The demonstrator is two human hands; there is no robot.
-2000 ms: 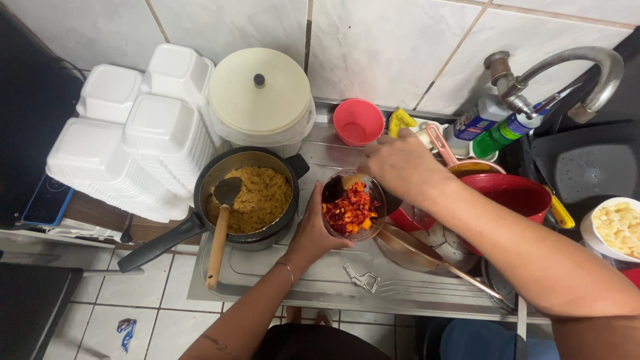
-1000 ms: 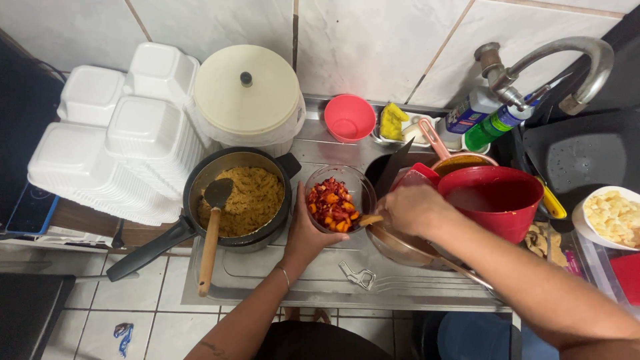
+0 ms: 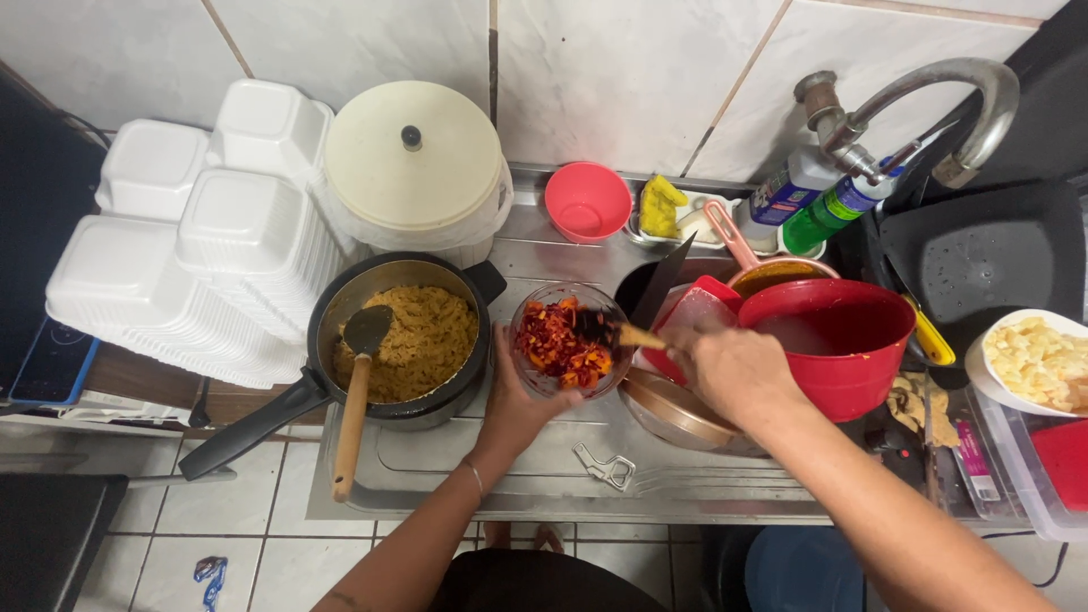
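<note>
My left hand (image 3: 523, 408) holds a clear bowl (image 3: 619, 387) from its left and lower side, above the metal draining board. Chopped red and orange vegetables (image 3: 565, 340) fill part of the bowl. In my right hand (image 3: 735, 374) is the wooden handle of a utensil (image 3: 639, 337); its dark head rests among the vegetables. Left of the bowl stands a black pot (image 3: 314, 331) of yellowish food (image 3: 425, 340), with a dark spoon with a wooden handle (image 3: 353, 425) lying across its rim. A metal can opener (image 3: 604, 467) lies below the bowl.
White foam boxes (image 3: 246, 212) stand stacked at the left, beside a lidded cream container (image 3: 414, 170). A pink bowl (image 3: 588, 202) sits near the wall. Dishes, a knife blade (image 3: 667, 276) and a red pot (image 3: 829, 340) crowd the sink under the faucet (image 3: 926, 93). A white bowl of pale pieces (image 3: 1033, 361) is at right.
My right hand was above and right of the bowl two seconds ago; it has come down to the bowl's right side. The utensil's dark head shows in the vegetables now.
</note>
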